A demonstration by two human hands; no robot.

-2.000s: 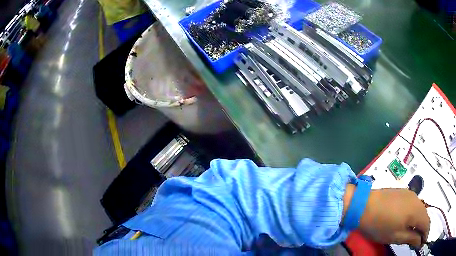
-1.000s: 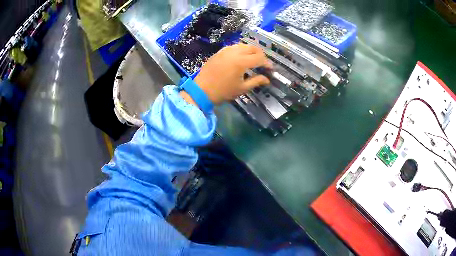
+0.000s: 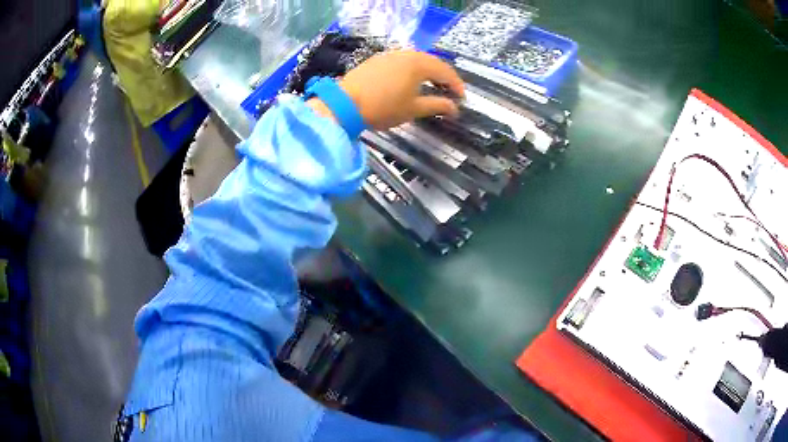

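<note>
My left hand (image 3: 396,91), with a blue strap at the wrist, is over the upper end of a pile of silver-grey metal brackets (image 3: 432,186). Its thumb and fingers are apart, and I see nothing held between them. The white panel (image 3: 626,337) lies at the right on a red-orange slab (image 3: 575,384). A green circuit board (image 3: 644,263) with a red lead sits near its edge, beside a black oval speaker (image 3: 687,283). A black tool (image 3: 775,347) with a thin bit is cut off by the right edge. My right hand is not visible.
Blue bins of dark screws (image 3: 259,102) and silver screws (image 3: 566,65) stand behind the brackets on the green bench (image 3: 518,259). Clear plastic bags (image 3: 380,19) lie beyond. A whitish bucket (image 3: 203,168) is by the bench's left edge. A yellow-green cloth or garment (image 3: 142,65) is farther back.
My left hand has left the panel and moved up and left to the brackets, where it remains. The view has shifted, and more of the panel and slab shows.
</note>
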